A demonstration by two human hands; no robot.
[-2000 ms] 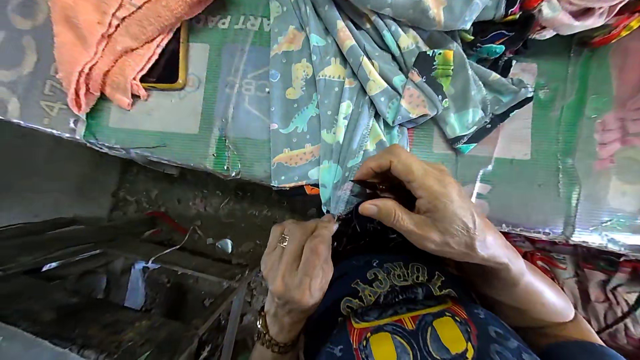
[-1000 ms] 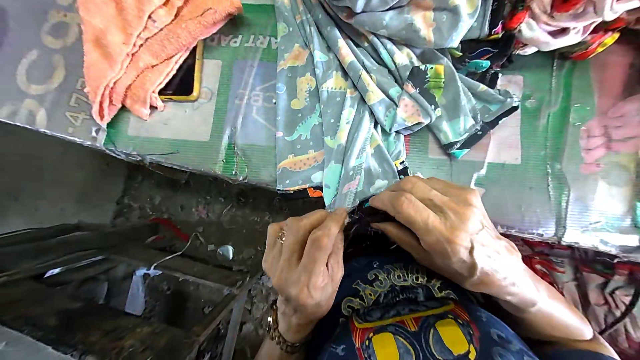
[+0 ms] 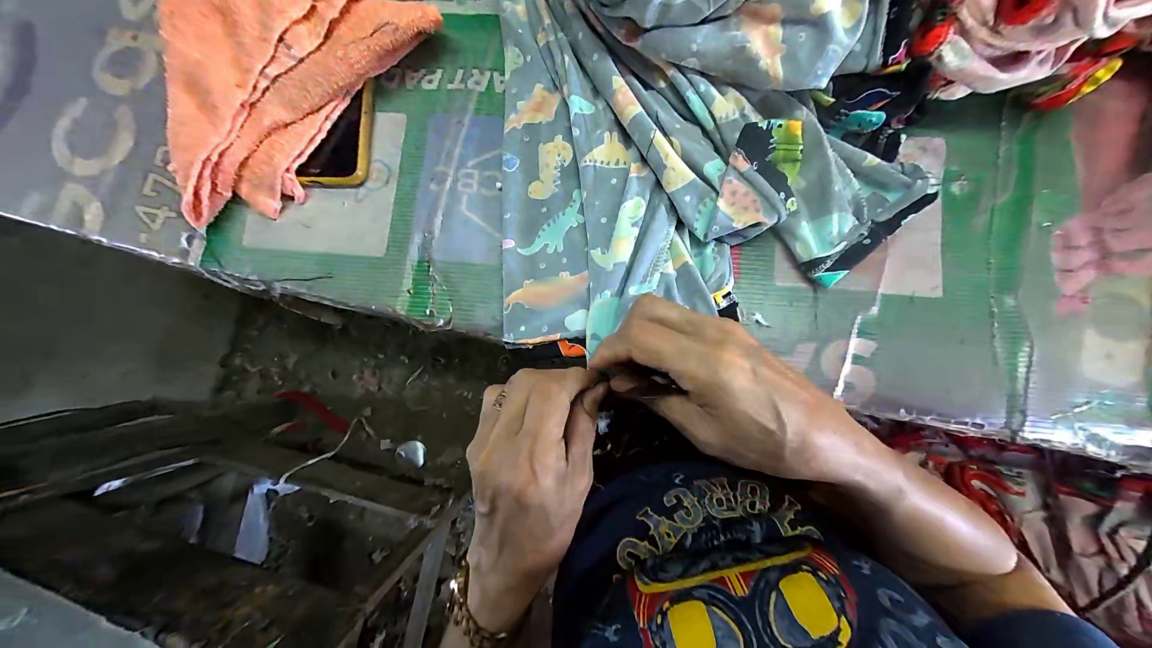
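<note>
Grey dinosaur-print fabric (image 3: 621, 180) with dark trim lies over the table and hangs past its near edge. My left hand (image 3: 535, 450), with a ring and a bracelet, pinches the lower end of this fabric. My right hand (image 3: 720, 387) grips the same end just beside it, fingertips almost touching the left ones. The exact bit between the fingers is mostly hidden by them.
An orange cloth (image 3: 261, 99) partly covers a phone in a yellow case (image 3: 360, 153) at the upper left. Pink and red fabric (image 3: 1017, 45) lies at the upper right. Printed sheeting covers the table (image 3: 981, 360). A dark frame (image 3: 360, 486) stands below left.
My hands stay on the fabric's lower end while the fingers shift. The right hand has moved in closer over the left fingertips since one second ago.
</note>
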